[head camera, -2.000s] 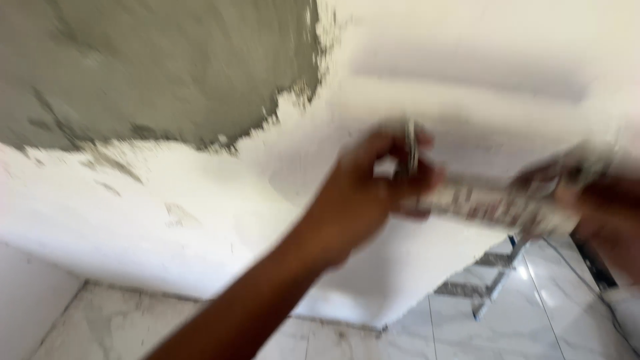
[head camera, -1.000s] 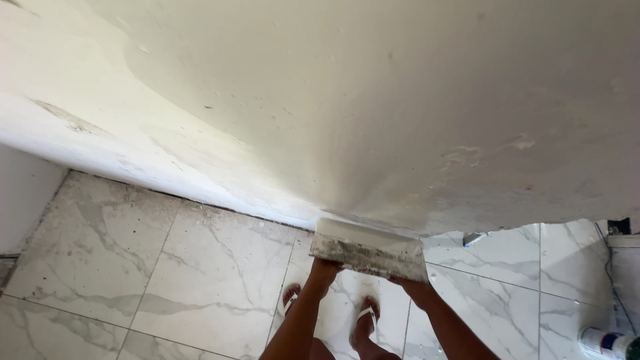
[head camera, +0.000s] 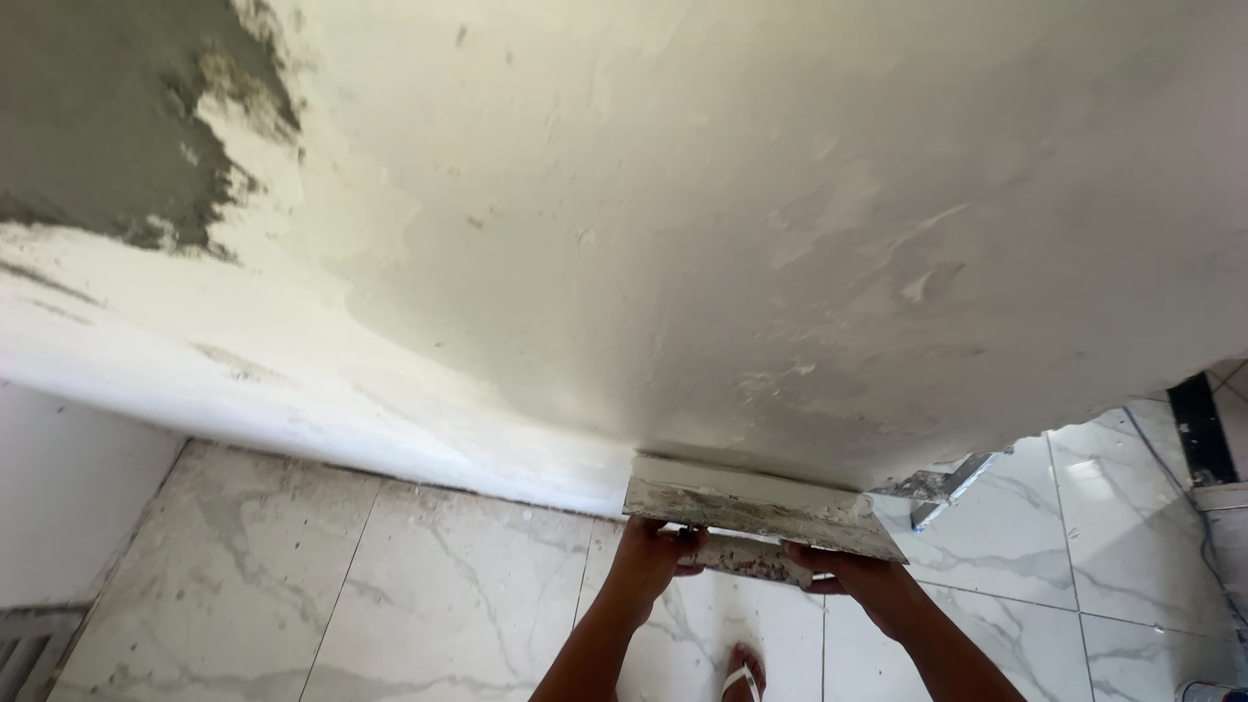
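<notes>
A wide plastering trowel (head camera: 765, 507), its blade smeared with white and grey compound, lies with its far edge against the white-coated wall (head camera: 604, 244) low down. My left hand (head camera: 655, 558) holds the left end of its stained handle, and my right hand (head camera: 848, 575) grips the right end. Smooth damp-looking compound covers much of the wall above the blade, with small ridges and raised flecks at the right. Bare grey render (head camera: 107, 117) shows at the upper left, with a ragged edge. Parts of my fingers are hidden behind the blade.
Marbled floor tiles (head camera: 439, 575) run below the wall. Part of a metal stepladder (head camera: 960, 490) shows past the wall's right edge, near a blue cable (head camera: 1160, 468). A container (head camera: 1209, 692) is cut off at the lower right. A foot in a flip-flop (head camera: 746, 673) stands below my hands.
Two seconds ago my hands were higher, before the wall and blurred. One second ago both were low with the blade at the wall, as now. The view has shifted, showing the grey render again.
</notes>
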